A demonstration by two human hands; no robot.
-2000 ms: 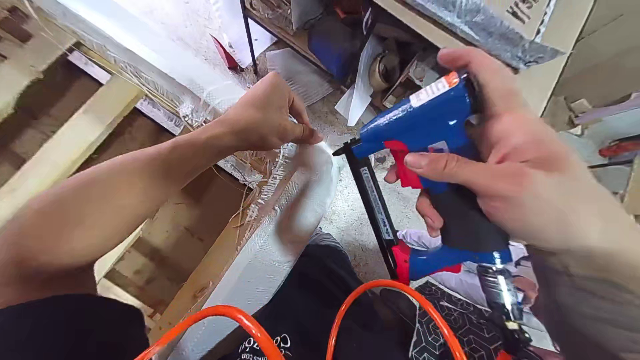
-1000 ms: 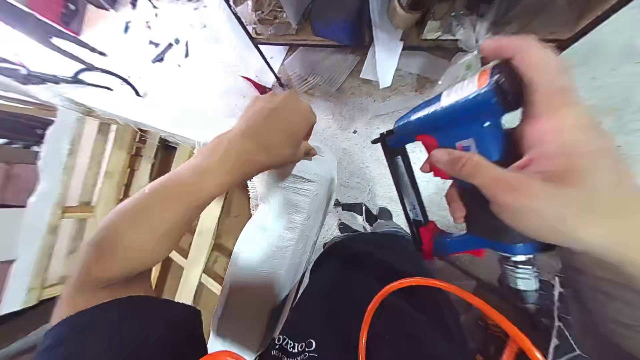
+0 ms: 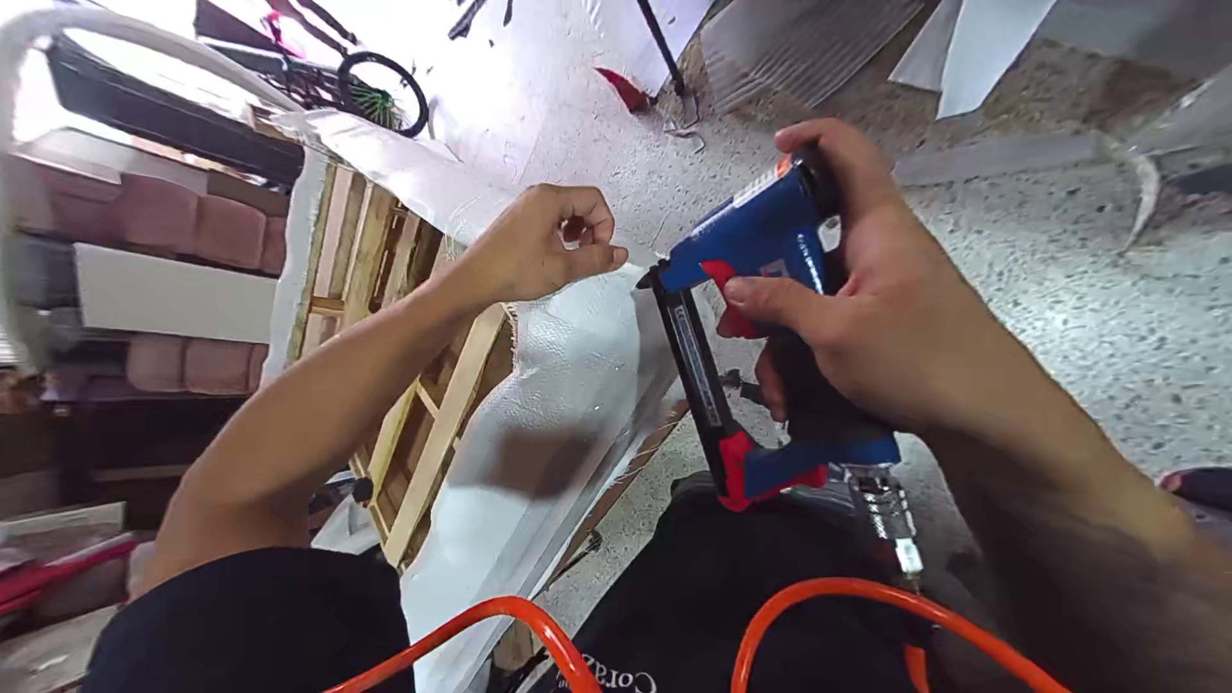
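My right hand (image 3: 847, 279) grips a blue and red pneumatic stapler (image 3: 756, 250), its nose pointing left at the corner of the white upholstery fabric (image 3: 577, 356). An orange air hose (image 3: 837, 589) runs along the bottom of the view; a metal coupling (image 3: 881, 505) sits at the tool's base. My left hand (image 3: 553, 241) is at the fabric's far corner, thumb and fingertips curled close together; whether they pinch an edge of the fabric cannot be told. The fabric covers the arm of a wooden furniture frame (image 3: 448, 433), whose bare slats show to the left.
Pink cushioned seats (image 3: 197, 226) and a white panel (image 3: 173, 294) stand at the left. A bicycle (image 3: 380, 96) is at the upper left. Sheets of white material (image 3: 991, 48) and a red scrap (image 3: 623, 89) lie on the speckled floor. Part of a foot shows at the right edge.
The stapler's nose has come closer to the fabric corner and my left hand. The view has shifted, bringing the pink seats and bicycle into sight.
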